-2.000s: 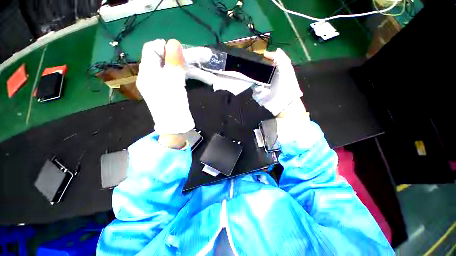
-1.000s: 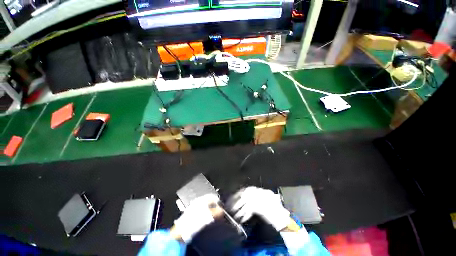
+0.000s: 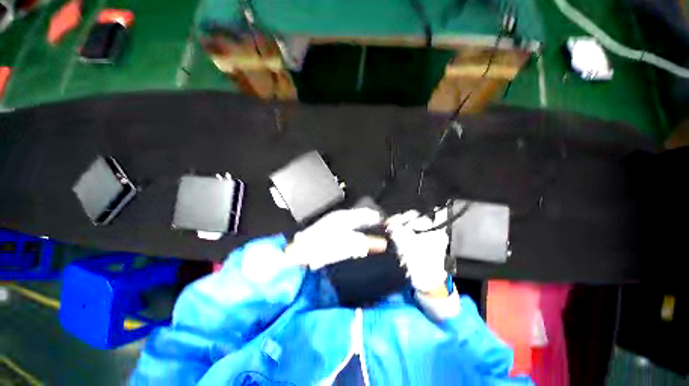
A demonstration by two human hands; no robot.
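Observation:
A dark set-top box (image 3: 366,280) is held close against the smock at the belt's near edge. My left hand (image 3: 336,240), in a white glove with bare fingertips, is shut on its far-left edge. My gloved right hand (image 3: 423,250) is at its far-right corner, fingers closed around a thin black test cable (image 3: 456,207). The cable's tip and where it meets the box are hidden by the fingers. Four similar grey-looking boxes lie flat on the black belt: two at left (image 3: 102,188) (image 3: 205,205), one beyond my left hand (image 3: 307,186), one right of my right hand (image 3: 480,230).
The green bench (image 3: 363,21) stands on wooden blocks (image 3: 480,79) beyond the belt (image 3: 227,124), with black cables hanging down. A dark unit (image 3: 104,41) and orange pads (image 3: 64,21) lie at the far left. A blue stool (image 3: 113,301) and pink-lined bin (image 3: 529,324) are near me.
The view has tilted down towards the belt. Since the earliest frame, the box has come down from in front of the bench to near my body. A black cable now shows at my right hand.

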